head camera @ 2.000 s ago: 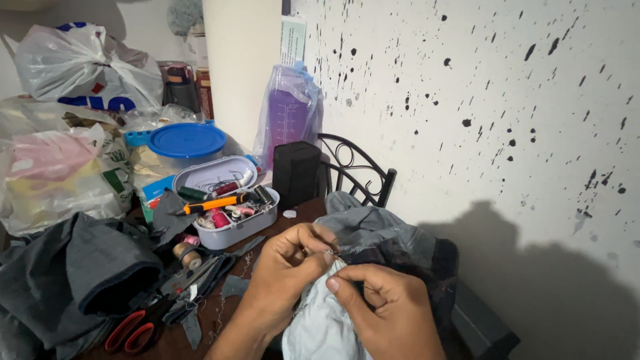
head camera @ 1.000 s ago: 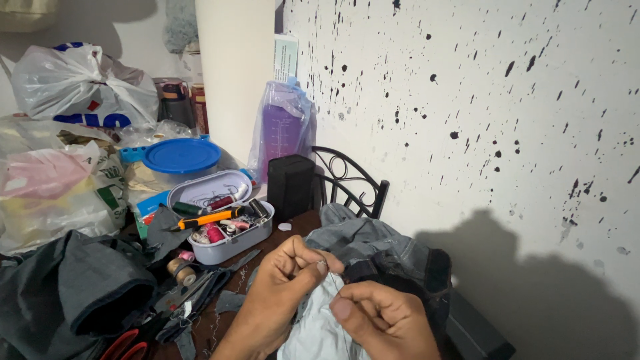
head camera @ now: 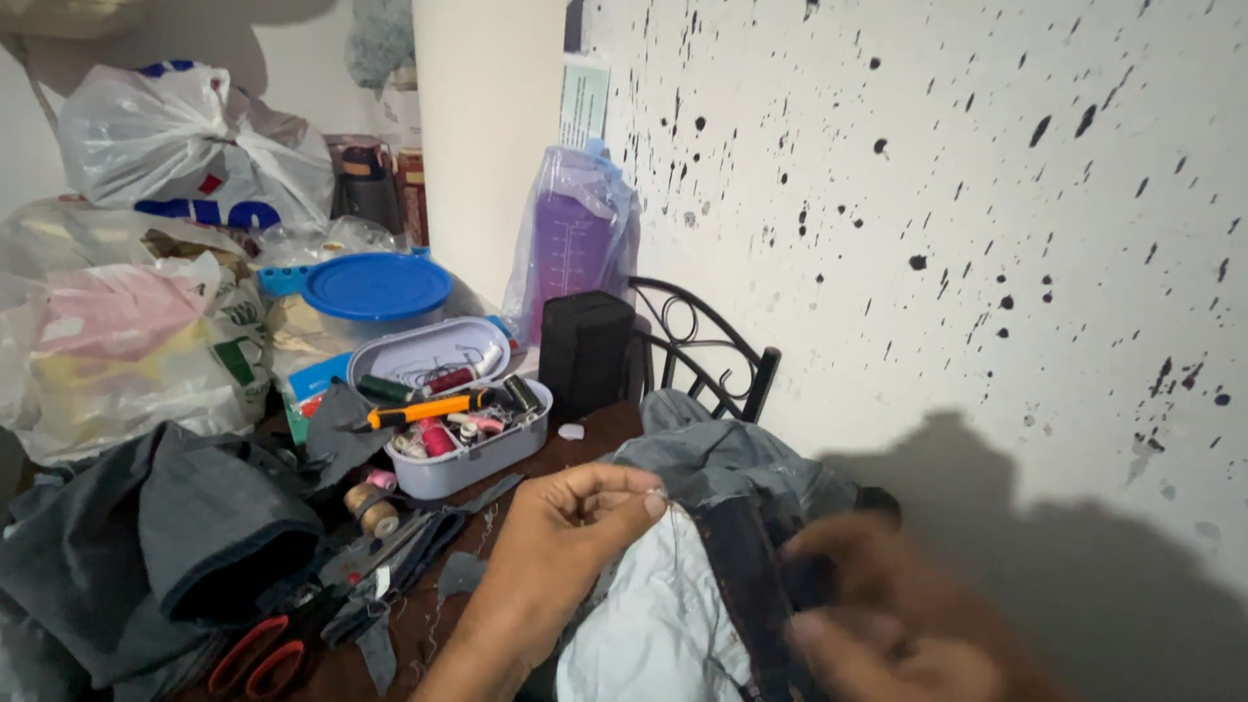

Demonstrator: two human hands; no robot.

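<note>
My left hand [head camera: 585, 526] pinches the top edge of a pale white cloth [head camera: 648, 604] between thumb and forefinger. That cloth joins a dark denim band [head camera: 741, 565], with grey fabric [head camera: 721, 453] bunched behind it. My right hand [head camera: 877, 604], blurred, is off to the right beside the dark band, thumb and forefinger near each other; whether it holds a needle or thread cannot be seen. Left of my hands is a sewing box [head camera: 473, 463] with thread spools and an orange cutter [head camera: 429, 408] lying across it.
Red-handled scissors [head camera: 261, 655], a tan thread spool [head camera: 372, 511] and fabric scraps lie on the brown table at left, beside a dark grey garment [head camera: 146, 556]. Behind stand a blue-lidded container [head camera: 378, 286], a black case [head camera: 585, 351], a bagged purple bottle [head camera: 575, 239] and a metal chair [head camera: 717, 356].
My right hand has moved away from my left, to the right and down; they were close together over the white cloth before. My left hand still pinches at the cloth's top.
</note>
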